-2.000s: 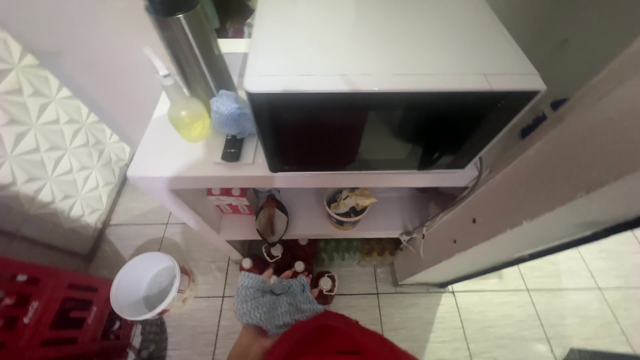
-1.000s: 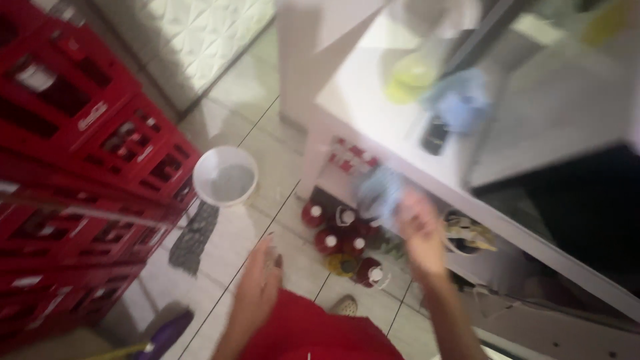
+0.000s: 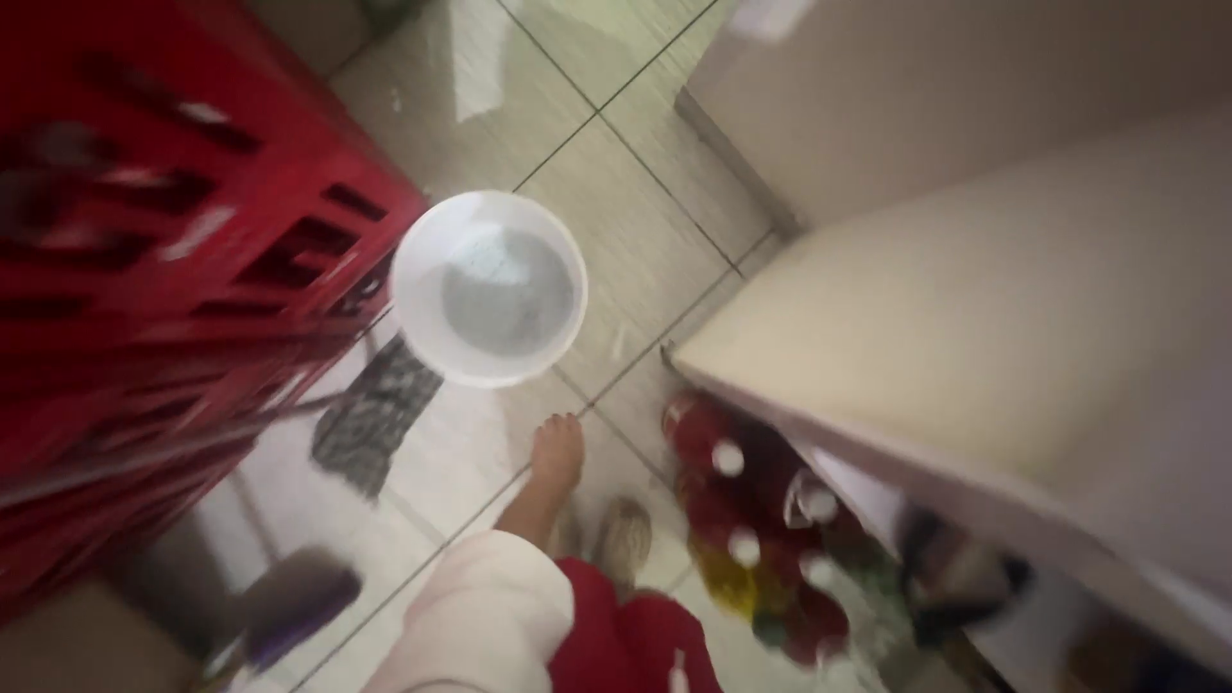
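My left hand (image 3: 558, 452) reaches out from a pale sleeve at the lower middle, its fingers extended, and nothing shows in it. Just beyond its fingertips stands a white plastic bucket (image 3: 489, 372) with what looks like greyish water inside. Beside the bucket a dark speckled floor cloth (image 3: 373, 419) lies on the tiles. My right hand is out of view, and no blue-and-white cloth can be seen. The picture is blurred.
Stacked red plastic crates (image 3: 318, 250) rise at the left. On the right is a pale shelf unit (image 3: 866, 366), with several capped bottles (image 3: 727, 481) on the floor at its foot. A blurred purple-edged brush or broom head (image 3: 298, 606) lies lower left.
The view has swung strongly toward the bucket and floor. My right hand, at the shelf with a blue-and-white cloth a second ago, has left the view. My left hand now reaches toward the bucket.
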